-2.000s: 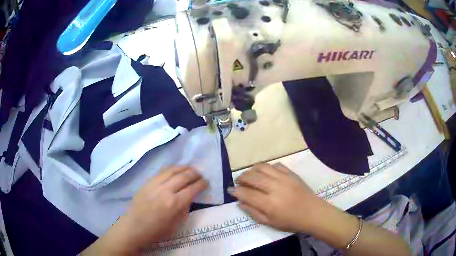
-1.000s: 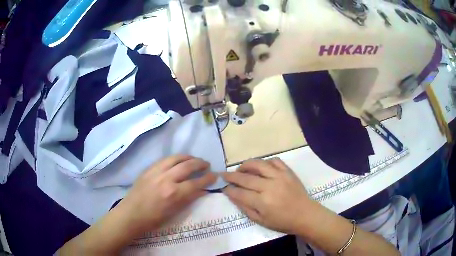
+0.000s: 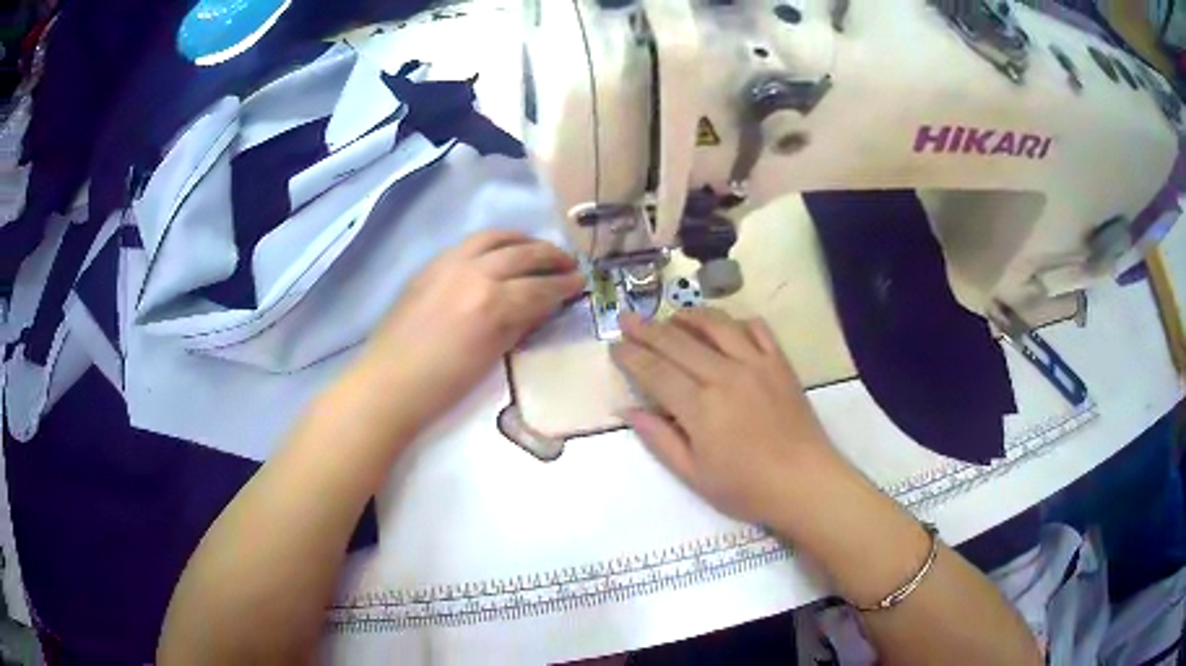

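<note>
The cream sewing machine has its presser foot over the needle plate. The light panel lies left of and behind the foot, folded and rumpled, with the dark panel showing between its folds. My left hand lies at the panel's right part, fingertips just left of the foot; whether they grip cloth is hidden. My right hand lies palm down over the bed, fingertips at the plate's front right edge. Nothing clear shows in its fingers.
A curved dark piece lies under the machine arm. Thread snips lie to its right. A ruler runs along the table's front. Dark cloth is at the left, and a light-blue oval device at the back left.
Both hands have moved from the table's front edge up to the needle area. The light panel has shifted back and left, baring the bed's front left corner. The view has shifted slightly.
</note>
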